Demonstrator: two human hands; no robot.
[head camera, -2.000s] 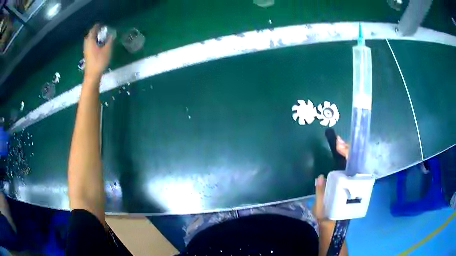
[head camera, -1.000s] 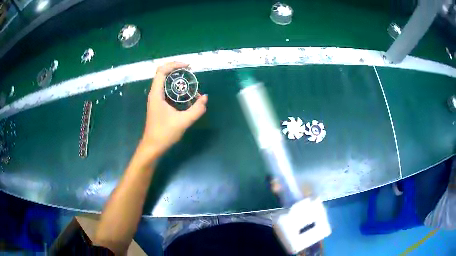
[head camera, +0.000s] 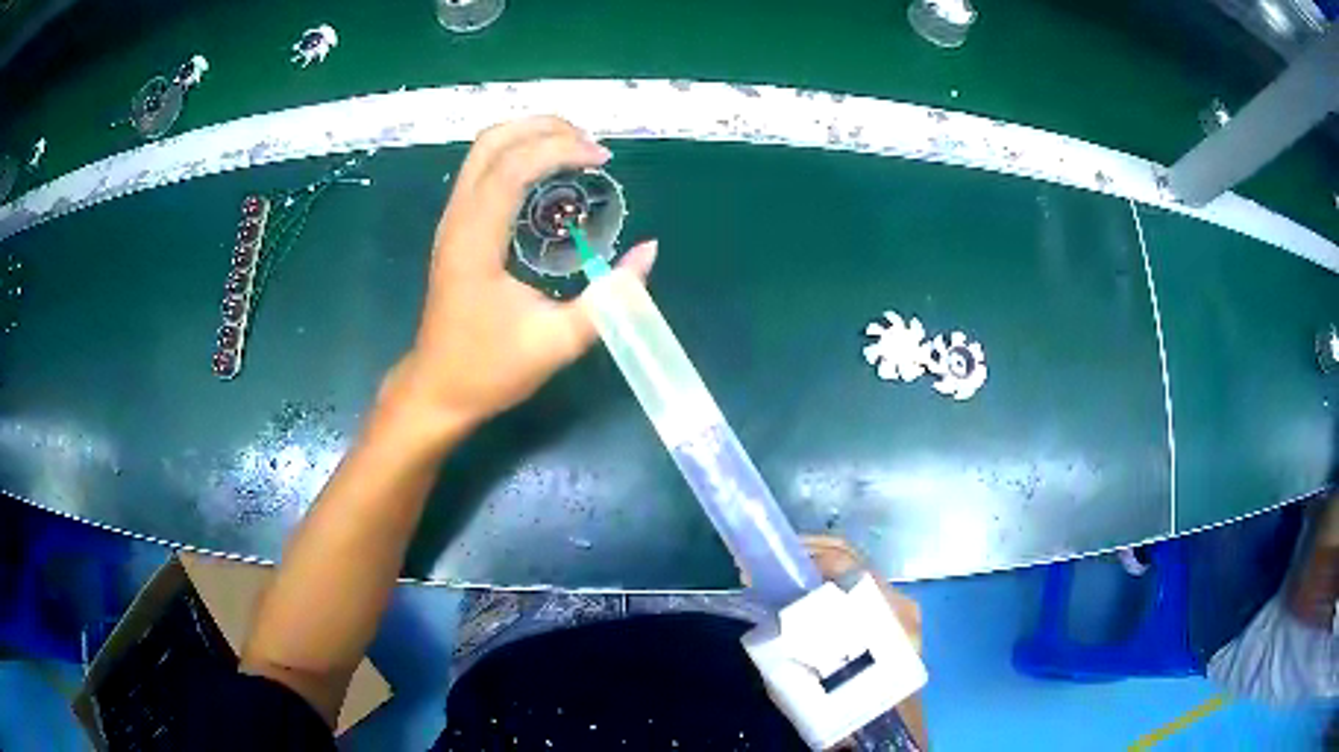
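My left hand (head camera: 492, 316) holds a round fan housing (head camera: 599, 221) with spokes and a copper-coloured centre, above the dark green bench. My right hand (head camera: 844, 566), partly hidden behind the tool, holds the dispensing gun (head camera: 834, 658) with its white blocky body. Its clear, partly filled syringe barrel (head camera: 698, 441) points up and left. The green needle tip (head camera: 586, 250) reaches into the middle of the housing; whether it touches is not clear. Two white fan blades lie side by side on the bench: a plain one (head camera: 896, 347) and one with a dark hub ring (head camera: 959, 364).
A strip of small coils (head camera: 240, 287) with green wires lies at left. Housings (head camera: 941, 18) and small white wheels (head camera: 313, 46) stand on the belt behind the worn white strip (head camera: 705, 110). A grey post (head camera: 1248, 125) stands at right. An open cardboard box (head camera: 220, 610) is below the bench edge.
My left hand has brought a housing from the belt over the bench. My right hand has swung the dispensing gun left, and its needle tip is now at the housing's centre.
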